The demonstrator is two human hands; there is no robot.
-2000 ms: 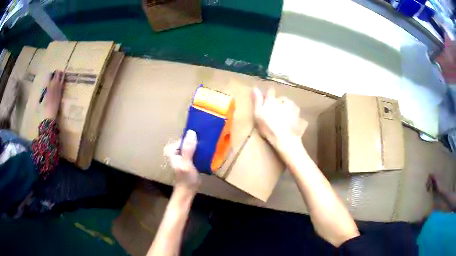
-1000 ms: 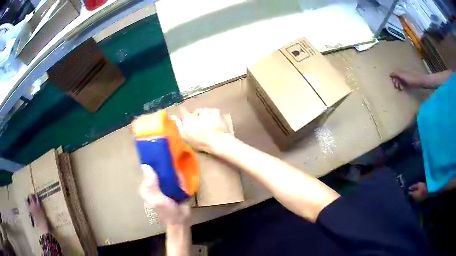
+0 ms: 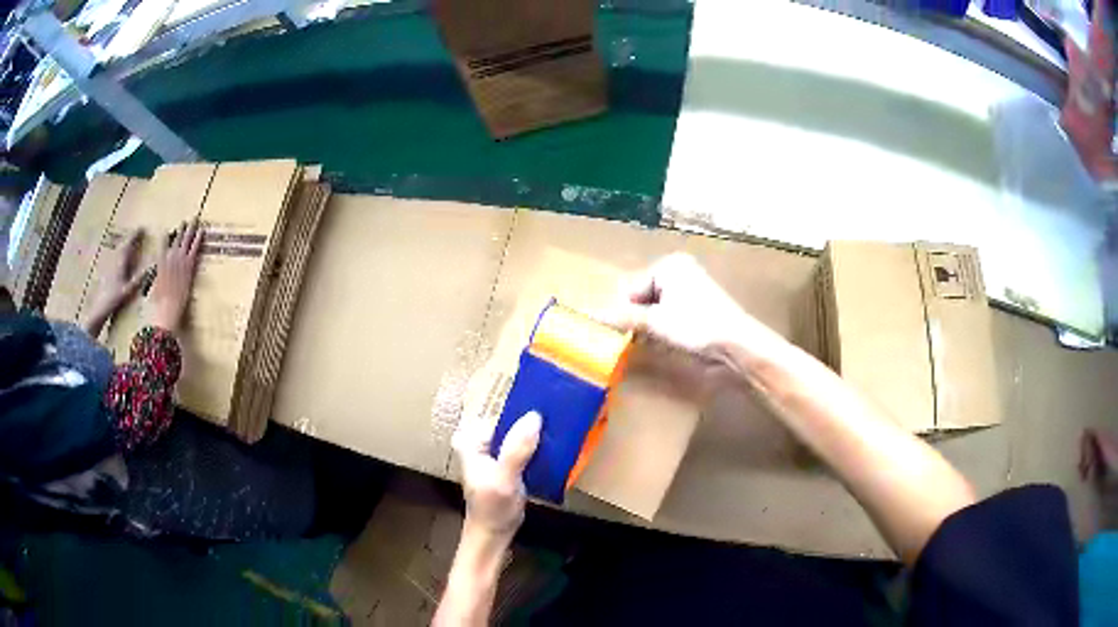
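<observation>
My left hand (image 3: 497, 463) is closed around the blue body of a tape dispenser (image 3: 552, 410) with an orange roll holder. The dispenser lies tilted over a brown carton (image 3: 650, 447) on the bench in front of me. My right hand (image 3: 680, 309) is over the carton's far side, beside the orange end of the dispenser. Its fingers are curled, and I cannot tell whether they hold tape or the carton. The dispenser and my right hand hide much of the carton.
A closed carton (image 3: 883, 337) stands at right on the cardboard-covered bench (image 3: 380, 282). At left, a person's hands rest on stacked flattened cartons (image 3: 227, 312). Another person's hand (image 3: 1100, 456) is at the right edge. Beyond are a pale board (image 3: 834, 135) and a brown carton (image 3: 527, 61).
The view has swung back left after turning right. My left hand still holds the dispenser over the carton. My right hand has stayed close to it, its fingers now more curled.
</observation>
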